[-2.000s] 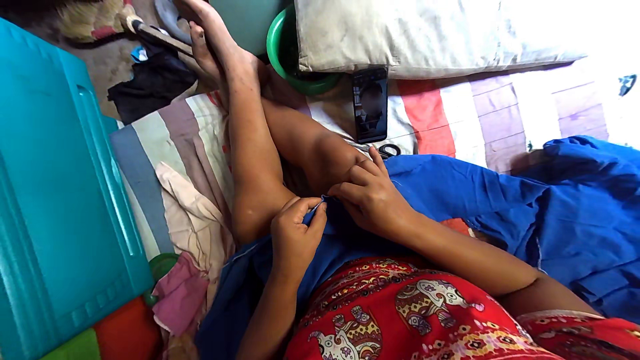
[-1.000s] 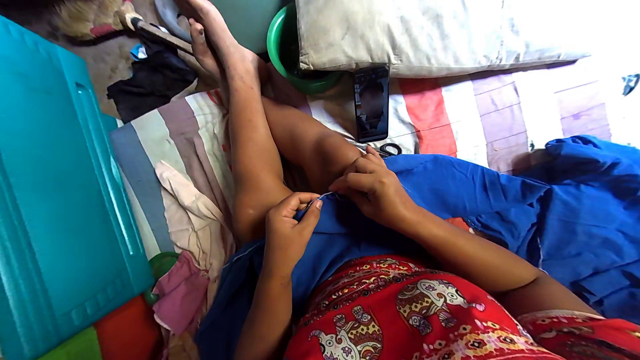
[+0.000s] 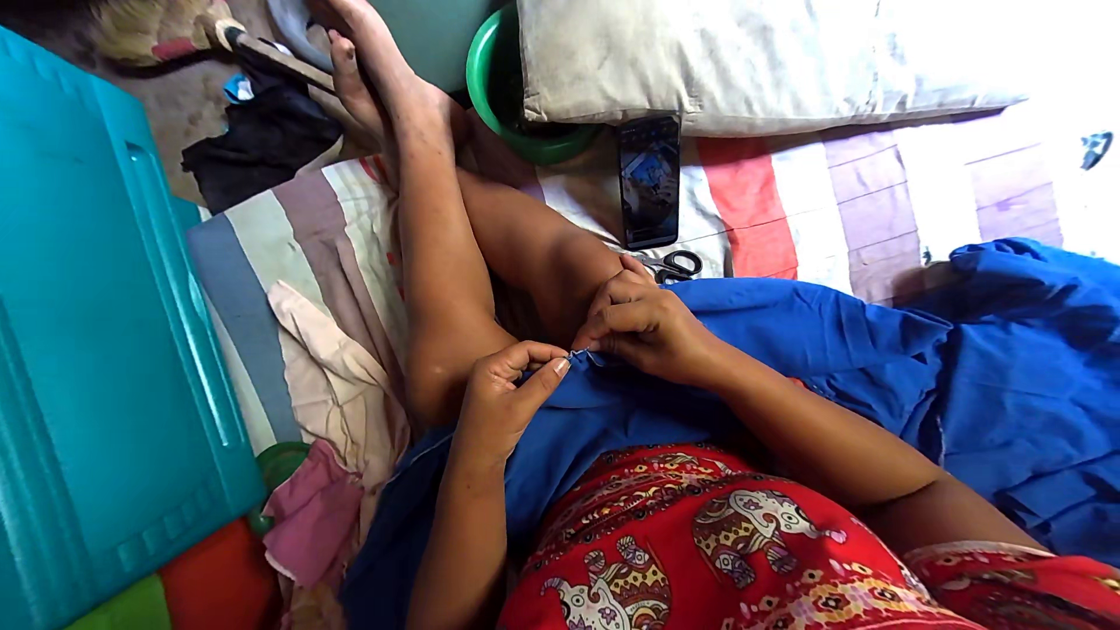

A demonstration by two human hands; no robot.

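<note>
Blue cloth (image 3: 630, 402) lies across my lap and spreads to the right over the striped bedding. My left hand (image 3: 512, 385) pinches the cloth's edge between thumb and fingertips. Close beside it, my right hand (image 3: 652, 328) has its fingertips on the same edge, which looks gathered between the hands. Whether a needle is held there is too small to tell. Black-handled scissors (image 3: 681, 264) lie just beyond my right hand, partly hidden. A smartphone (image 3: 649, 182) with a lit screen rests above the scissors.
A grey-white pillow (image 3: 744, 70) lies at the top, over a green basin (image 3: 490, 96). A teal plastic container (image 3: 96, 350) stands at the left. Cream cloth (image 3: 328, 376) and pink cloth (image 3: 315, 516) lie beside it. Black cloth (image 3: 262, 140) is on the floor near a broom (image 3: 162, 31).
My right hand has shifted slightly at the cloth's edge, and its fingers have changed their bend. My left hand has kept its pinch in nearly the same place.
</note>
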